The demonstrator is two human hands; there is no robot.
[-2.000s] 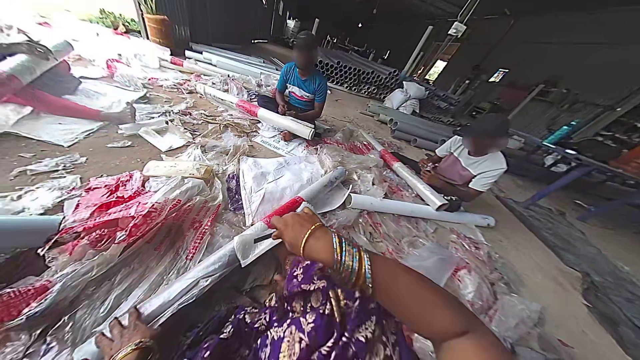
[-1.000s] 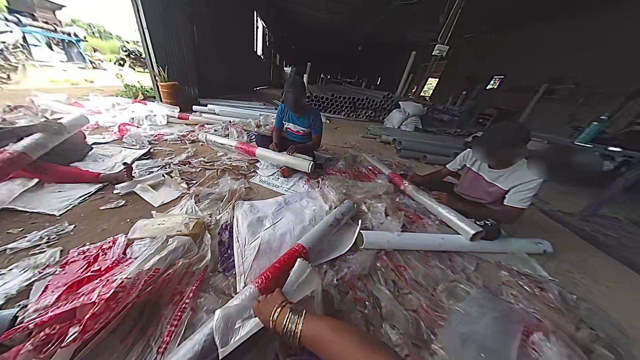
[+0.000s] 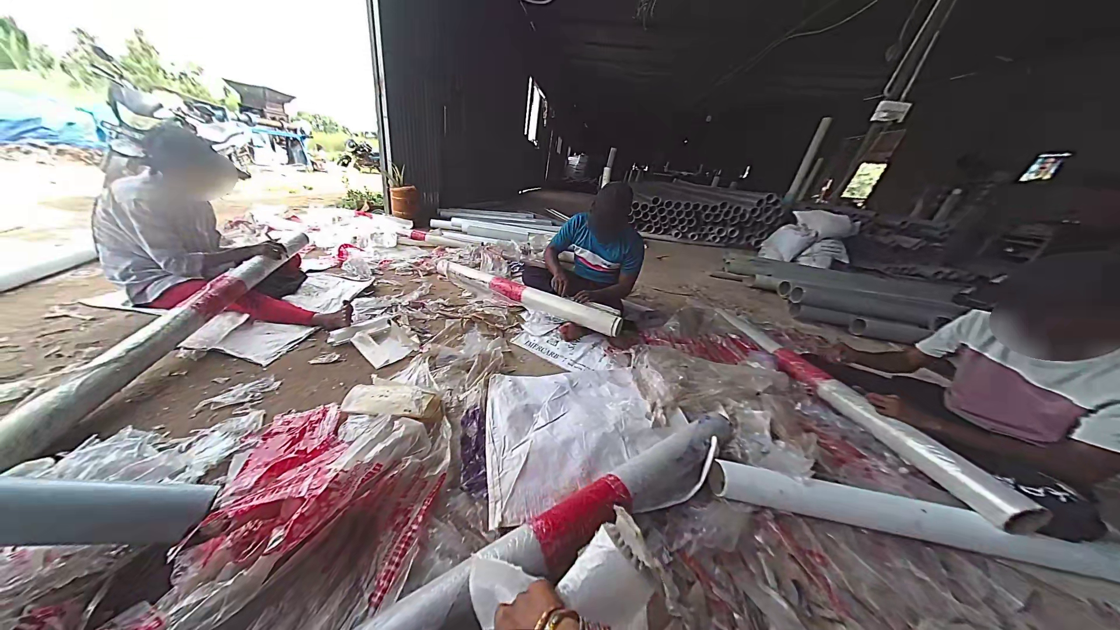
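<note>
A grey plastic pipe [image 3: 490, 569] wrapped in clear film with a red printed band runs from the bottom edge up to the right. My right hand [image 3: 532, 607], with bangles at the wrist, is at the bottom edge, beside the pipe below its red band. White sheet material [image 3: 608, 573] lies loosely over the pipe near the fingers; whether the hand grips it cannot be told. The pipe's far end lies near a white woven sack [image 3: 560, 437]. My left hand is out of view.
Three people sit around with film-wrapped pipes [image 3: 560, 306]. Torn plastic film [image 3: 324, 516] lies heaped at left. A bare pale pipe [image 3: 875, 507] lies at right, a blue-grey pipe [image 3: 96, 512] at left. Stacked pipes [image 3: 709, 214] stand behind.
My left hand, seen two seconds ago on the pipe's lower part, is out of view. The view has tilted up and turned left, showing a third seated person.
</note>
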